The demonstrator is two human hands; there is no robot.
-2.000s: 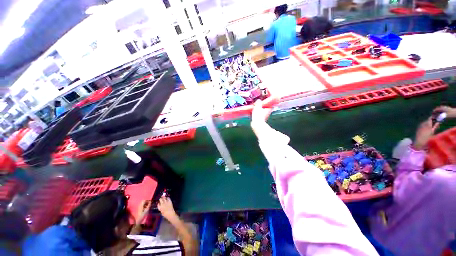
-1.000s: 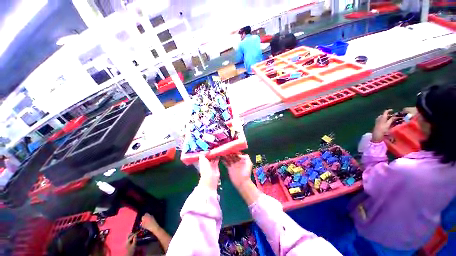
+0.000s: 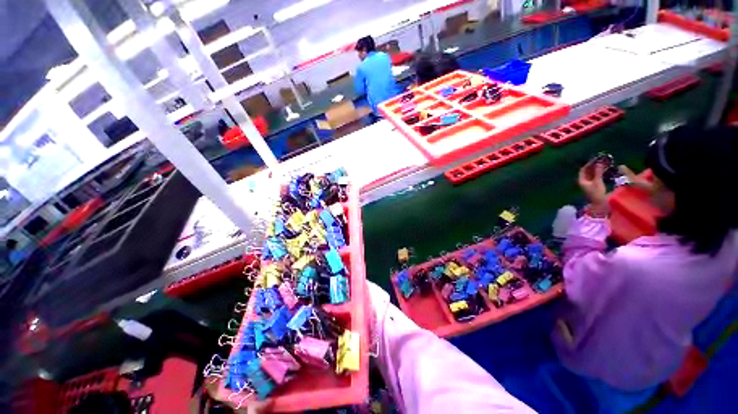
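Note:
A red-orange clip tray (image 3: 360,267) heaped with blue, teal, yellow, pink and black binder clips (image 3: 303,267) is held up in front of me, its long side pointing away and its near end low in the picture. My right hand is mostly hidden behind the tray's right side; only the wrist (image 3: 377,297) and pink sleeve show. Of my left hand, only a small, blurred part (image 3: 217,394) shows at the tray's near left corner, against it.
A compartment tray (image 3: 441,327) of clips lies on the green bench to the right, beside a seated person in pink (image 3: 639,299). A large red tray (image 3: 485,145) stands on the white shelf (image 3: 396,166). White posts (image 3: 154,121) rise at left. Dark trays (image 3: 121,230) are further left.
The right hand first reached to the clip tray on the shelf, then both hands held its near end. The tray is now lifted off the shelf and much closer to me.

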